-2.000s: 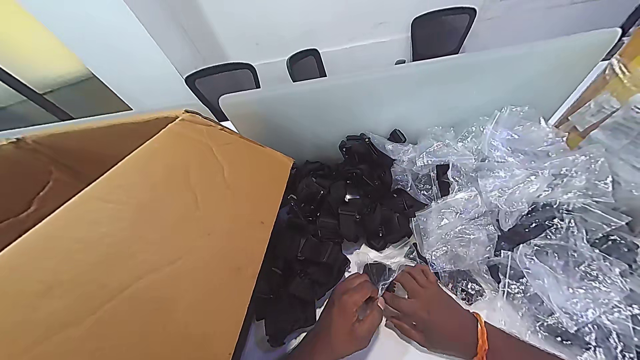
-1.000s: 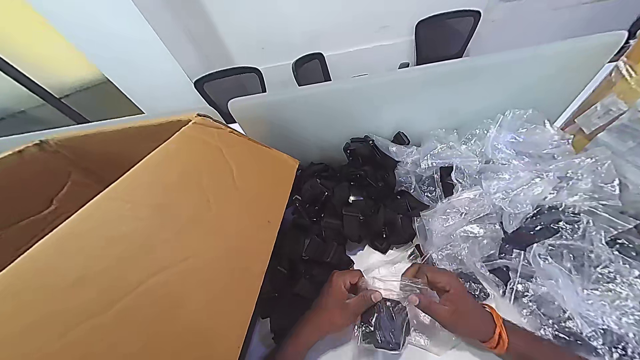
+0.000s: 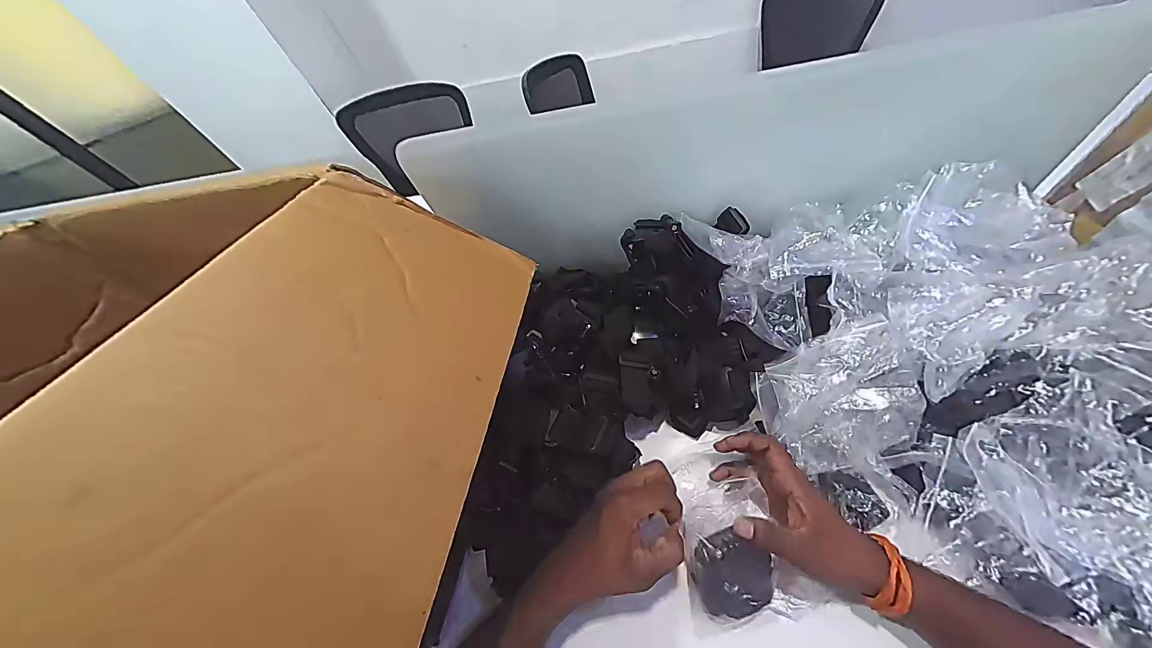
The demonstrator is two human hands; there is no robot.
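A clear plastic bag [image 3: 720, 486] with a folded black item [image 3: 733, 574] in its lower part lies on the white table between my hands. At its left edge is my left hand [image 3: 641, 531], fingers curled and pinching the plastic. My right hand [image 3: 792, 517], with an orange band at the wrist, has its fingers spread over the bag's right side, the thumb touching the plastic. Beyond my hands is a heap of black strap-like items with buckles [image 3: 643, 360]. Many clear bags with black items inside [image 3: 972, 405] are piled at the right.
A large open cardboard box [image 3: 270, 387] takes up the left side. A pale frosted partition [image 3: 720, 144] runs behind the heaps, with dark chairs [image 3: 409, 117] beyond it. Part of another cardboard box [image 3: 1111, 180] shows at the far right.
The fingers of my right hand have spread from their earlier pinch at the bag's top. My left hand has stayed at the bag's left side.
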